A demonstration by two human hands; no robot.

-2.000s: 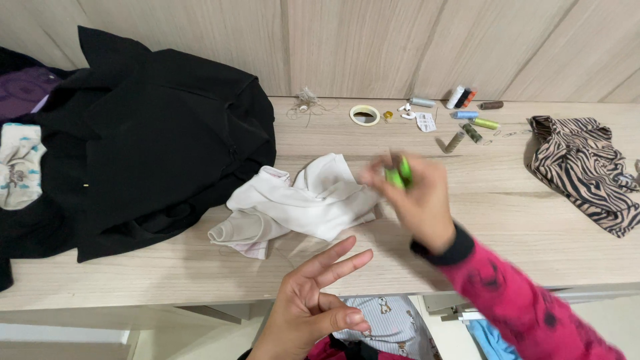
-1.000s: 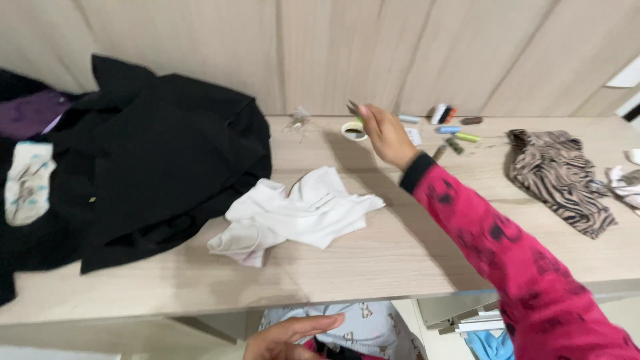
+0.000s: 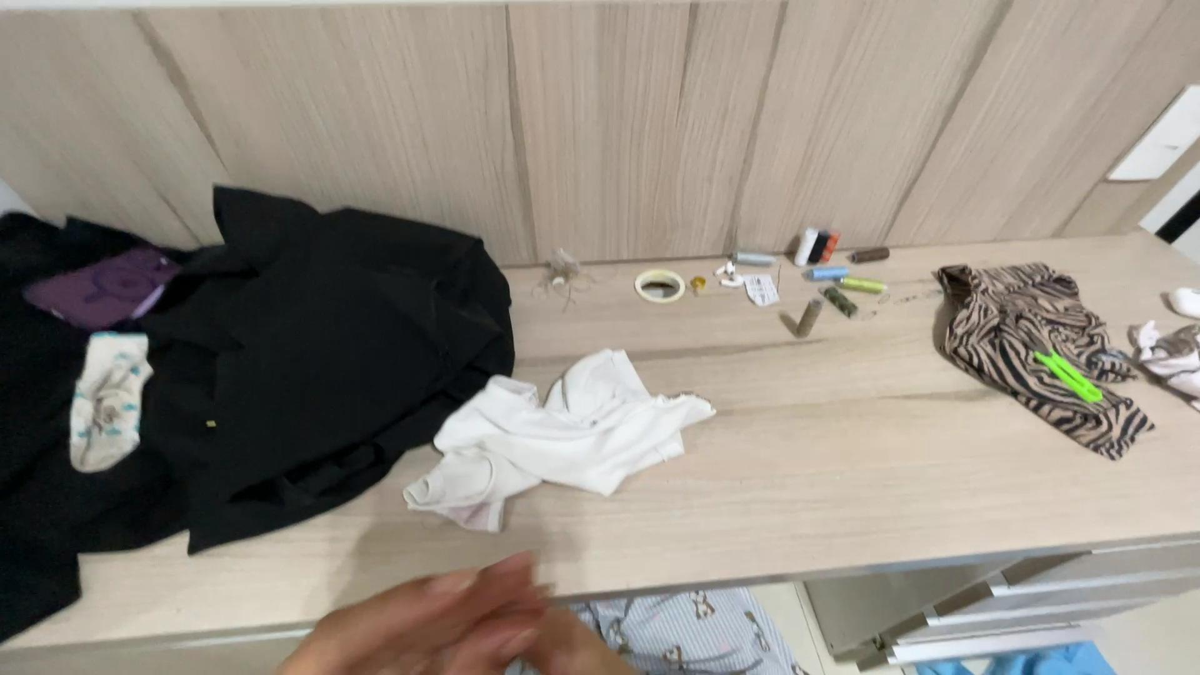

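My left hand [image 3: 422, 619] is at the bottom edge, in front of the counter, fingers stretched and blurred. My right hand [image 3: 572, 647] overlaps it, mostly hidden behind it; whether either holds something small is not visible. Just beyond the hands, a crumpled white cloth garment [image 3: 562, 431] lies on the wooden counter [image 3: 844, 487]. Bright green thread snips [image 3: 1069, 377] rest on a zebra-print cloth [image 3: 1003, 319] at the right. Near the wall are several thread spools, including a blue one [image 3: 827, 274] and a standing brown one [image 3: 808, 319].
A black garment [image 3: 347, 347] covers the left side, with a patterned white sock [image 3: 111, 403] on it. A tape roll [image 3: 660, 286], a thread tangle [image 3: 562, 272] and white earbuds [image 3: 728, 275] lie near the wall. Drawers [image 3: 1012, 591] stand below the counter at the right.
My right hand has come back from the tape roll to my left hand at the bottom. The green snips, in my right hand two seconds ago, now lie on the zebra-print cloth.
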